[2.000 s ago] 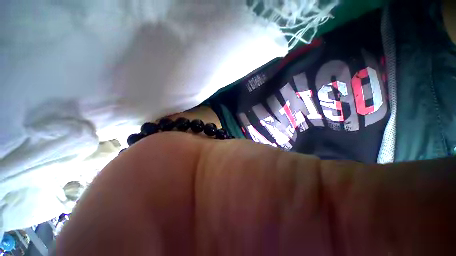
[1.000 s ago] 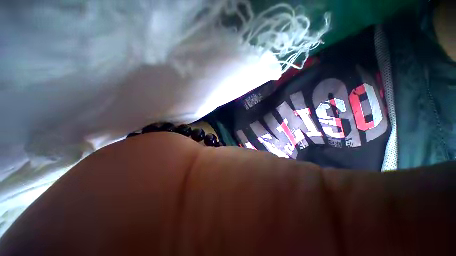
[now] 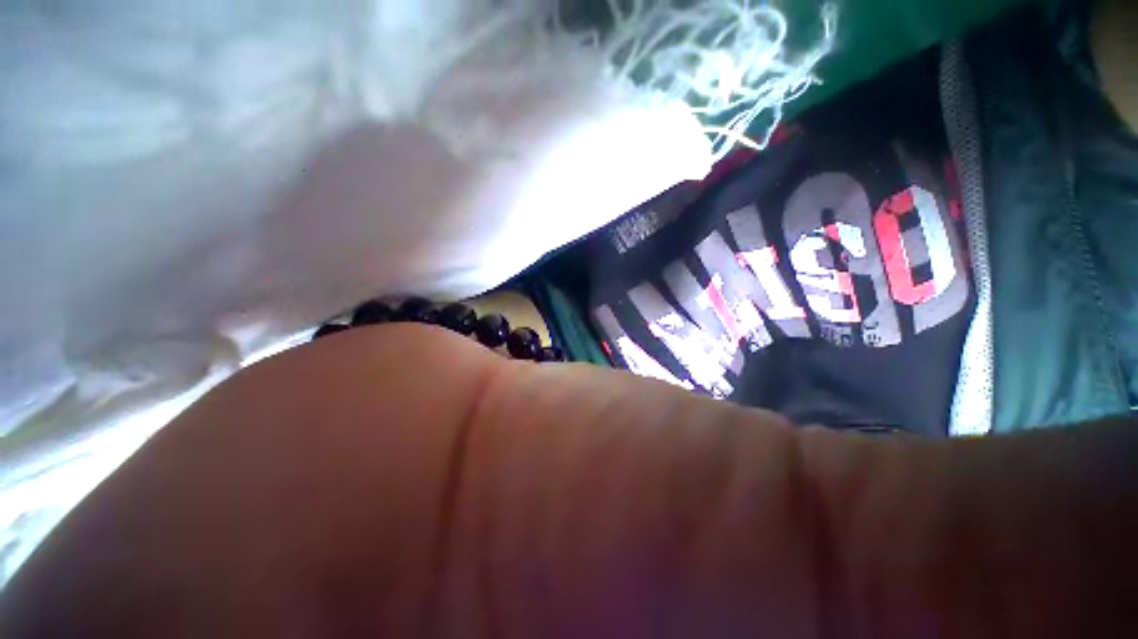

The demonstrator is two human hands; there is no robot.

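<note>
A large white fabric piece [image 3: 275,162] fills the upper left of the view, blurred and partly overexposed. Loose white threads [image 3: 736,69] curl from its edge at the top, against a green surface [image 3: 886,38]. A bare hand or wrist [image 3: 412,499], very close and blurred, covers the bottom of the view. I cannot tell whether it is my left or right hand, and its fingers are out of view. A black bead bracelet [image 3: 456,317] shows just above it, with a patch of skin beside it. Any hand on the fabric is hidden.
A black shirt [image 3: 861,381] with large grey, white and red letters shows at the centre right. An open dark green top [image 3: 1048,275] with a pale trim lies beside it at the right edge.
Over the two seconds the white fabric and its threads have shifted slightly. The close hand has spread further left, covering the objects at the lower left and more of the beads.
</note>
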